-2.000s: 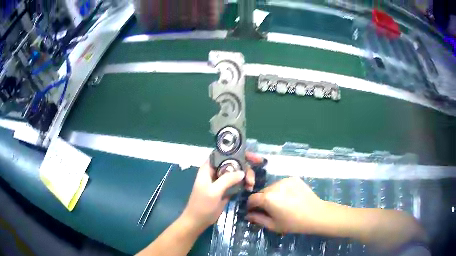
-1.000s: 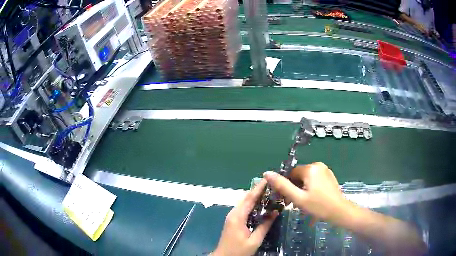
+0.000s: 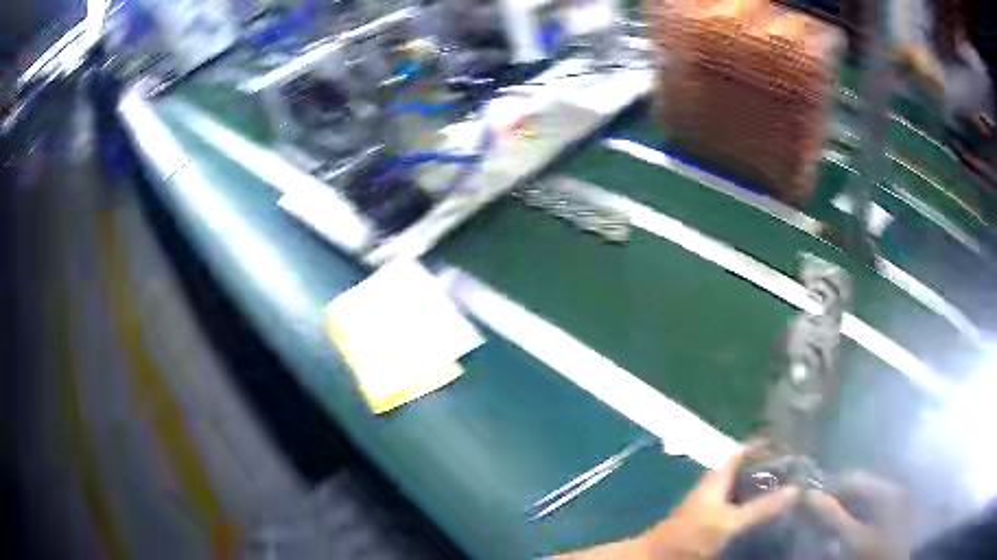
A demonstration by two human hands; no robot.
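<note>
The frame is blurred. A grey metal carrier fixture (image 3: 807,366) stands out from my hands at the lower right, pointing away from me. My left hand (image 3: 711,514) is shut on its near end, where a round component (image 3: 765,481) shows. My right hand (image 3: 869,509) is blurred beside the near end of the fixture; its fingers cannot be made out. Tweezers (image 3: 590,479) lie on the green surface left of my left hand.
A white sheet over a yellow one (image 3: 405,328) lies near the bench edge. Another carrier fixture (image 3: 574,208) lies on the belt. The station machine (image 3: 372,131) and a copper-brown stacked block (image 3: 749,93) stand beyond. A grey aisle with yellow lines (image 3: 142,372) runs at left.
The view has swung left, so the bench things sit further right and the clear tray is out of sight. The held fixture now shows its broad face instead of its edge.
</note>
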